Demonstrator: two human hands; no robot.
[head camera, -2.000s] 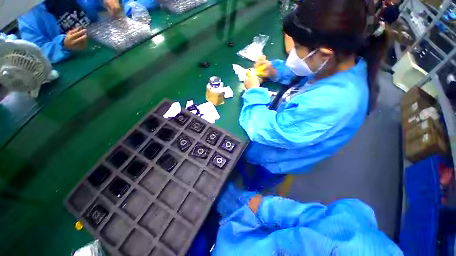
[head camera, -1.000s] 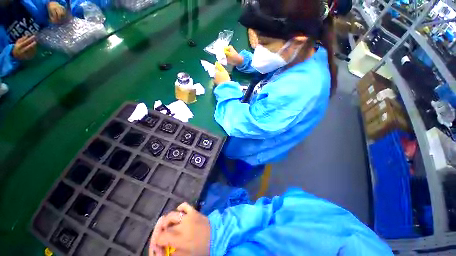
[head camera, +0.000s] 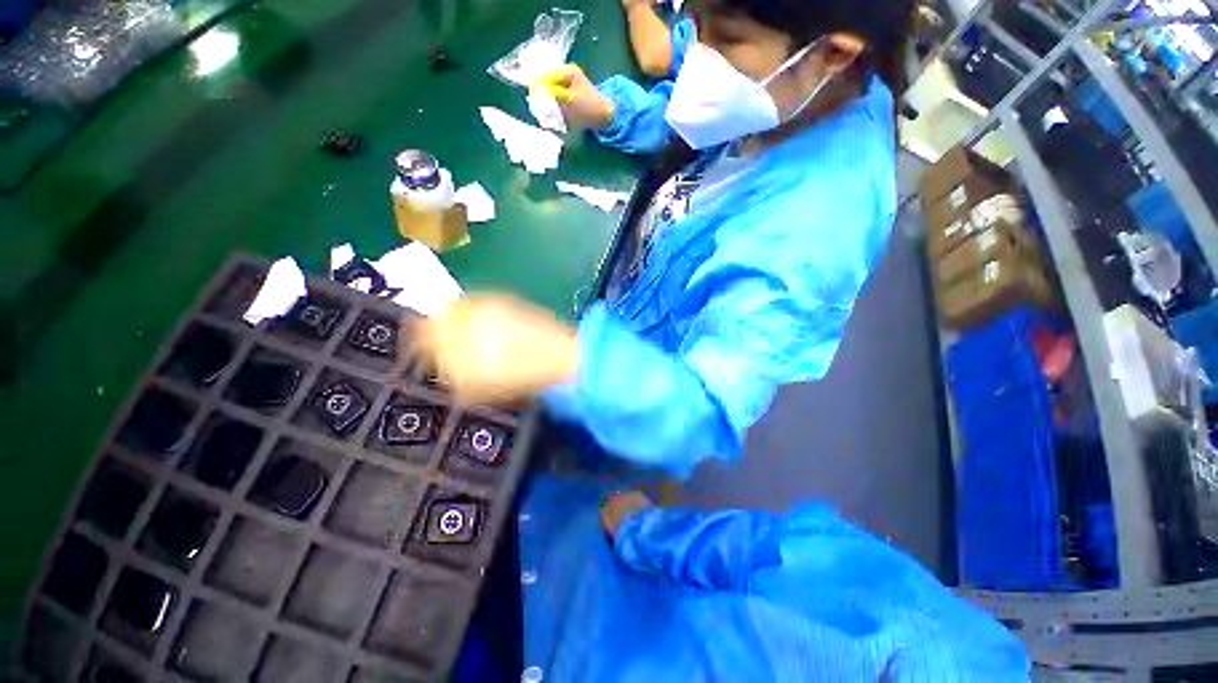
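Observation:
The dark grey compartment tray (head camera: 253, 563) fills the lower left, turned at an angle. Several black square modules with a pale ring (head camera: 453, 520) lie in its right and upper compartments. Several plain black modules (head camera: 287, 483) lie in the left and middle ones. The neighbour's hand (head camera: 492, 350), blurred, is over the tray's upper right part; whether it holds anything cannot be told. Of my right hand (head camera: 623, 512) only a small patch of skin shows past the blue sleeve, right of the tray; its fingers are hidden. My left hand is out of the picture.
White paper pieces (head camera: 418, 276) lie at the tray's far corner, near a squat bottle (head camera: 425, 200). A masked neighbour in a blue smock (head camera: 761, 254) leans close on the right, with a clear bag (head camera: 537, 51) in the other hand. Racks and brown boxes (head camera: 988, 260) stand at right.
The view has shifted closer to the tray and neighbour. My right hand showed over the tray's near edge one second ago and is now mostly hidden beside it. The neighbour's hand has reached over the tray.

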